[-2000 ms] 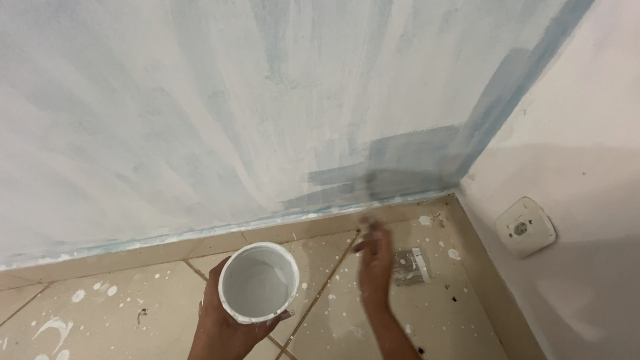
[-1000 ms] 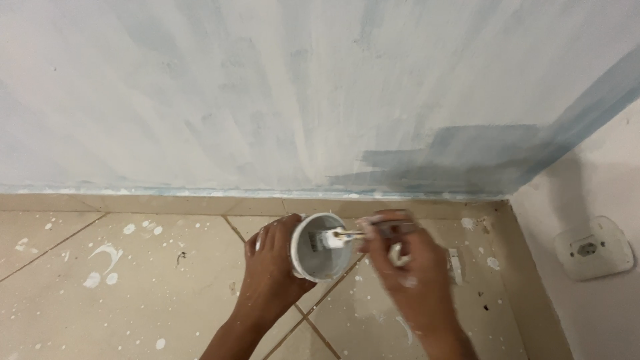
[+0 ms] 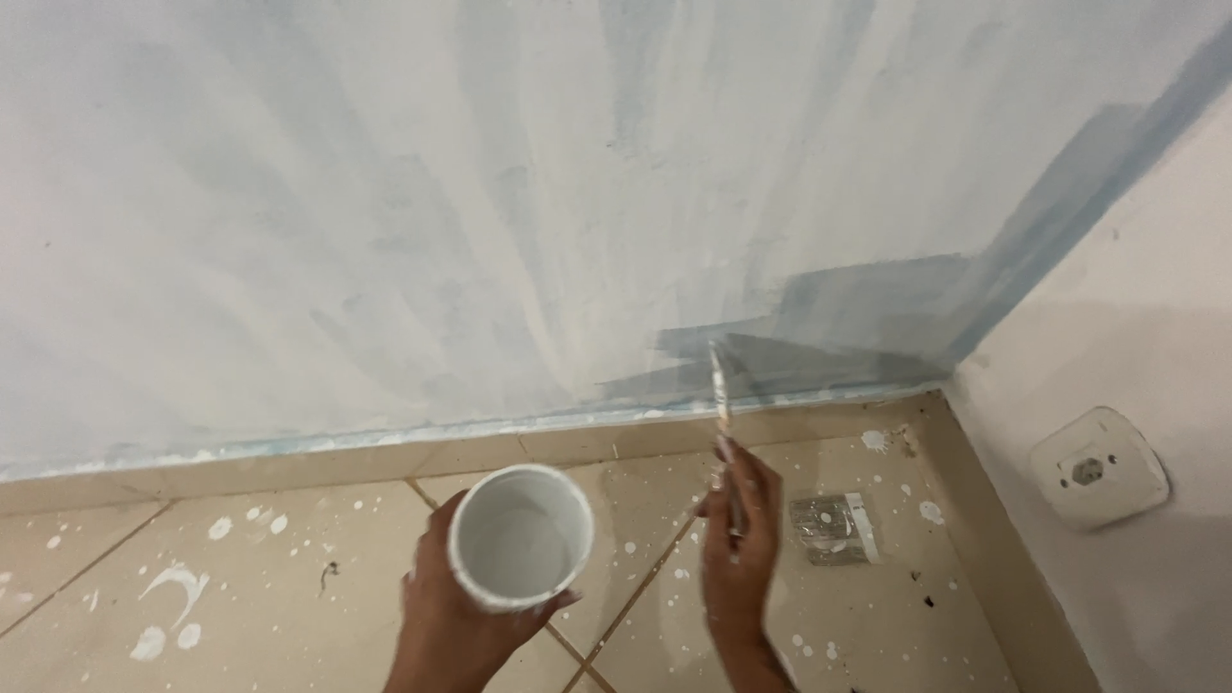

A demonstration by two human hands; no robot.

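Observation:
My left hand (image 3: pixel 452 597) is wrapped around a white plastic cup (image 3: pixel 521 536) with pale paint low inside, tipped so its mouth faces me. In my right hand (image 3: pixel 741 539) is a paintbrush (image 3: pixel 720 385), gripped by its handle. Its bristle end points up at the wall (image 3: pixel 539 241), over a blue-grey patch near the bottom; I cannot tell whether the tip touches. The wall is streaked with white and pale blue, and darker blue runs along its right edge and lower right.
A tile skirting (image 3: pixel 289 467) runs below the wall. The tiled floor (image 3: pixel 385 616) is spattered with white paint. A small clear packet (image 3: pixel 835 529) lies right of my right hand. A white socket plate (image 3: pixel 1100 470) is on the right wall.
A second ago the brush was at the cup's mouth; my right hand has since moved away from the cup and raised the brush toward the wall. The left hand still holds the cup.

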